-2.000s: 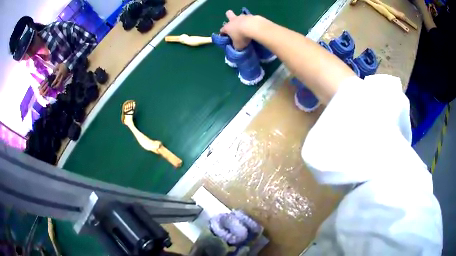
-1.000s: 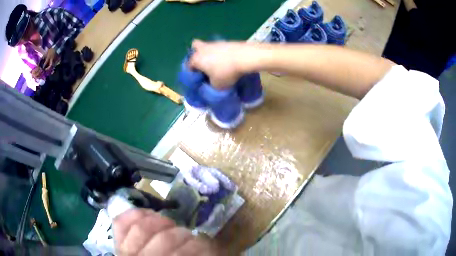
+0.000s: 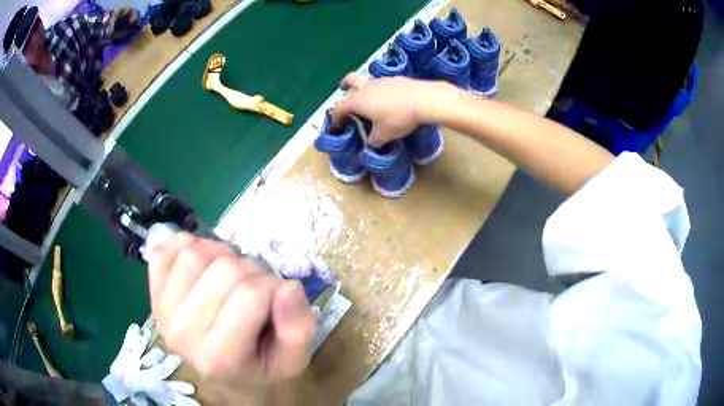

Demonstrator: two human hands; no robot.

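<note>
My right hand [image 3: 389, 111] reaches in from the right with its fingers in the open tops of several blue shorts parts [image 3: 389, 168], which stand upright on the bench [image 3: 464, 170], pale frilled hems down. My left hand [image 3: 230, 305] is closed in a fist around the press handle [image 3: 161, 235] at the lower left; only a pale bit of the handle shows. The black press mechanism [image 3: 131, 190] is just beyond it. A lilac frilled ring [image 3: 290, 260] of a blue part at the press base shows partly behind my left hand.
More blue shorts parts [image 3: 452, 62] stand behind my right hand. A tan leg [image 3: 246, 99] lies on the green belt [image 3: 179, 151]; others lie at lower left. White gloves [image 3: 147, 369] lie beside my left hand. A person's checked sleeve [image 3: 87, 40] shows at upper left.
My right hand has brought a cluster of blue parts from the belt onto the bench. My left hand has come into view on the press handle, and the view has shifted.
</note>
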